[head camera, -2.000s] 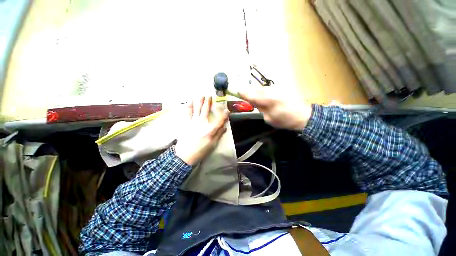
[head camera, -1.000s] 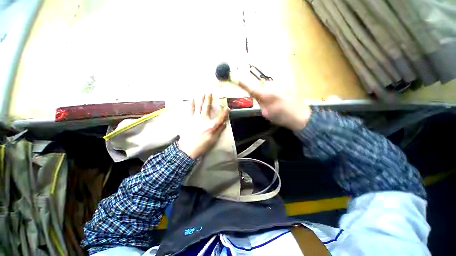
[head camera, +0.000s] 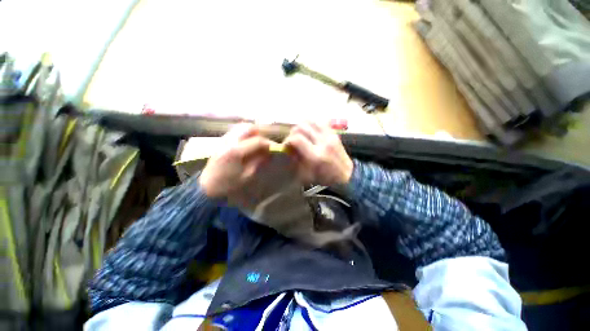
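My left hand (head camera: 238, 161) and my right hand (head camera: 317, 154) are both on the top edge of a beige-grey bag (head camera: 278, 202), close together at the table's front edge. Between their fingertips shows a small yellow trim end (head camera: 277, 147). Both hands are blurred, and the fingers hide much of the bag's edge. The bag hangs down toward my lap, with its handle loop below my right hand. The hammer (head camera: 333, 81) lies on the table beyond my hands, head to the left and black grip to the right.
A pale worktable (head camera: 213, 58) spans the front. Folded grey-beige pieces (head camera: 491, 71) are stacked at the right. A heap of bags with yellow lines (head camera: 71, 213) is at the left. A small dark tool lies partly under the hammer grip.
My right hand has let go of the hammer, which now lies on the table, and has joined my left hand on the bag. The bag's edge has come off the tabletop toward me.
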